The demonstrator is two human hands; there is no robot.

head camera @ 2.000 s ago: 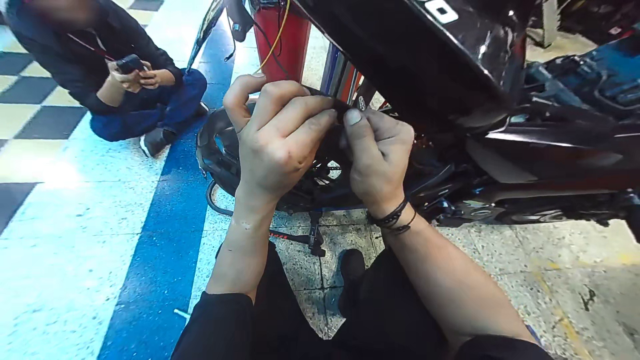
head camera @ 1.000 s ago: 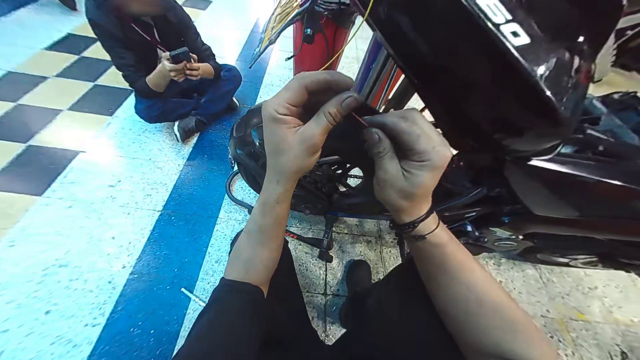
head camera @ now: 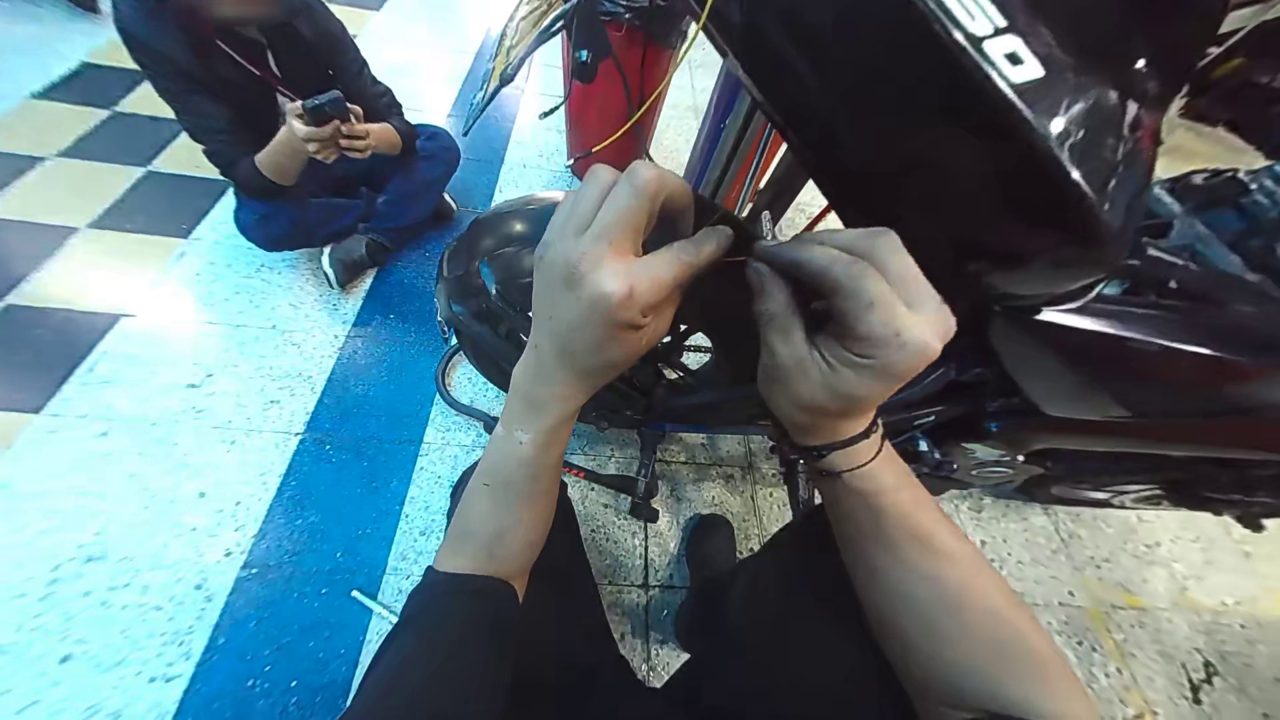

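Both of my hands are raised over a black motorcycle's wheel, fingertips almost meeting. A thin reddish wire [head camera: 737, 259] spans the small gap between them. My left hand [head camera: 620, 285] pinches one end between thumb and curled fingers, beside some dark material that is hard to make out. The other end is pinched by thumb and forefinger of my right hand [head camera: 850, 320], which has dark cord bracelets [head camera: 845, 452] at its wrist. Just right of the hands stands the black motorcycle body panel [head camera: 960, 150] with white lettering. Below them lies the dark wheel [head camera: 500, 290], partly hidden.
At the upper left a person [head camera: 330, 130] sits cross-legged on the floor, holding a phone [head camera: 325, 107]. A red bin [head camera: 612, 100] with a yellow cable [head camera: 665, 85] before it stands beyond my hands. A black stand [head camera: 643, 480] is under the motorcycle. A small white stick [head camera: 373, 604] lies on the floor.
The thin reddish wire between my fingertips was more exposed one second ago; my fingertips are now closer together. The seated person still holds the phone.
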